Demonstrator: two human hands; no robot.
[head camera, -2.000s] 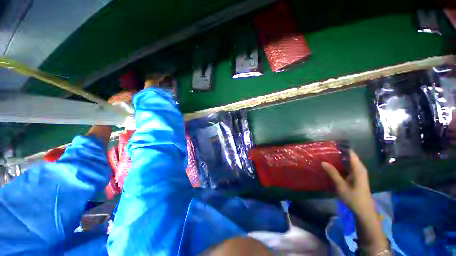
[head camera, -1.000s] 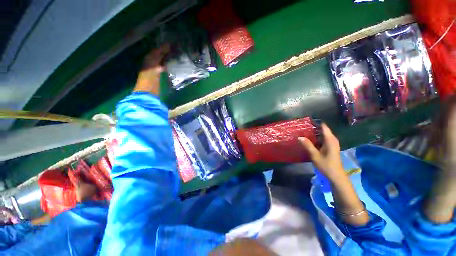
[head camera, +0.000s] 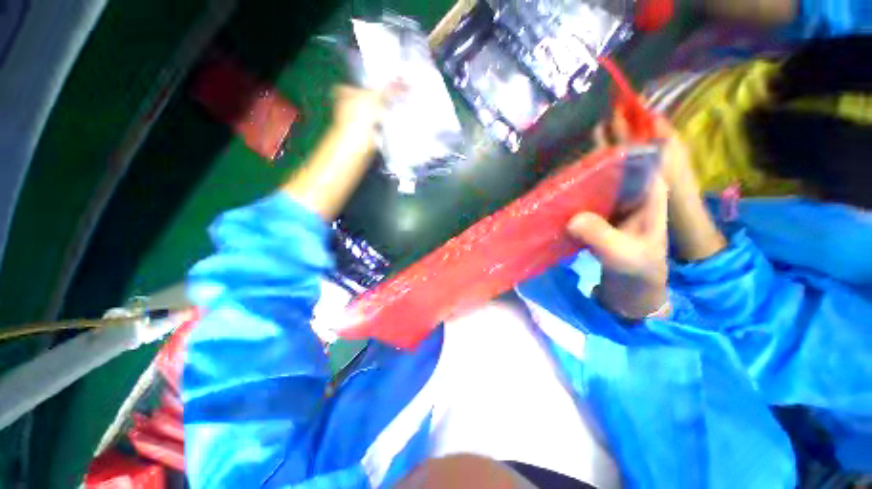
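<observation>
My left hand (head camera: 359, 119), blurred, holds a shiny silvery-white printed pouch (head camera: 416, 110) by its near side, above the worktop. My right hand (head camera: 626, 253) grips the upper right end of a long red bubble bag (head camera: 478, 253), its thumb on the near face. The bag lies tilted across the front of my body. A dark grey end (head camera: 636, 177) shows at the bag's right end, close to my fingers. My right fingers are partly hidden behind the bag.
Another person's hand (head camera: 679, 191) and blue sleeve are close behind my right hand, near a red strip. Glossy pouches (head camera: 512, 86) lie beyond on the worktop. A red bag (head camera: 249, 110) lies on the green belt. More red bags (head camera: 143, 449) are at lower left.
My left hand has lifted a pouch from the belt and brought it right. The red bag in my right hand has risen and tilted. The view has turned.
</observation>
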